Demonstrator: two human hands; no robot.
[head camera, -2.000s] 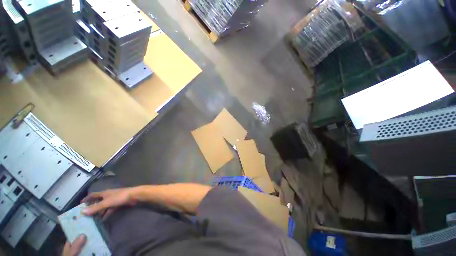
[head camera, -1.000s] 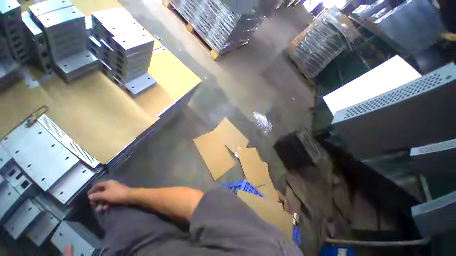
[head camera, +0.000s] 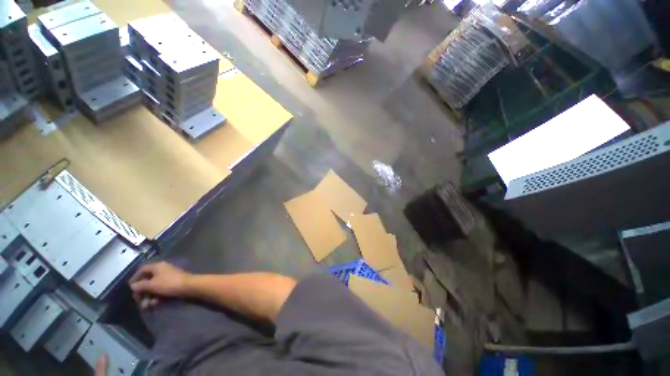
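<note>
A folded grey panel (head camera: 114, 349) with small holes is at the bottom left, beside other panels. Only a fingertip of my left hand (head camera: 101, 365) shows, pressed on this panel's lower edge; the rest is cut off by the picture's edge. My right hand (head camera: 158, 283) is over my lap, just right of the panels, fingers curled; I see no part in it, but its inside is hidden. Overlapping flat-faced panels (head camera: 62, 231) lie at the near bench edge, with a thin bent wire (head camera: 53, 172) at their top corner.
Stacked channel brackets (head camera: 184, 73) stand on the cardboard-covered bench (head camera: 165, 176). Torn cardboard (head camera: 319, 220) and a blue crate (head camera: 358, 272) are on the floor. Large perforated panels (head camera: 588, 165) stand at the right. Wrapped pallet loads (head camera: 470, 59) are behind. A grey perforated piece (head camera: 345, 16) shows at top centre.
My right hand has left the panel and curled over my lap. The panel has moved down-left, beside the others. A grey perforated piece has appeared at top centre.
</note>
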